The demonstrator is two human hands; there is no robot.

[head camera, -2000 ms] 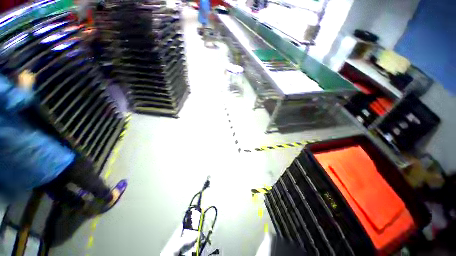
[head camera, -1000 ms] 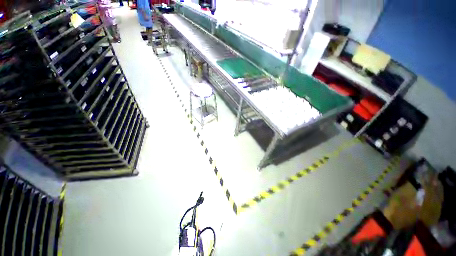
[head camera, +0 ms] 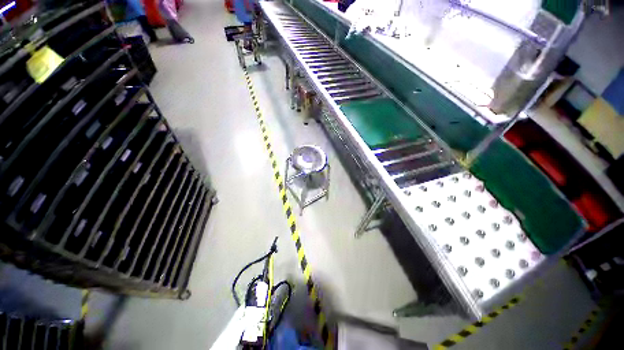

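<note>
A dark corded unit with a pale label (head camera: 255, 314) is at the bottom, left of centre. Black cord loops stand out on both sides of it, and a thin yellow lead runs up beside it to a dark cord end. My left hand (head camera: 229, 333), in a white glove and cut off by the bottom edge, is closed around the unit; its fingers are not clear. A flat silver-grey surface (head camera: 380, 339), possibly a stool top, is blurred at the bottom edge. My right hand is not in view.
A roller conveyor (head camera: 335, 72) with a green panel and white ball transfer table (head camera: 472, 236) runs along the right. A round-topped stool (head camera: 308, 158) stands beside it near yellow-black floor tape (head camera: 265, 133). A tall rack (head camera: 147, 225) is on the left. People are at the far end.
The view has moved closer to the conveyor, and the ball transfer table and stool look larger. The black bin with orange sheets has left the picture. The silver-grey surface has appeared at the bottom.
</note>
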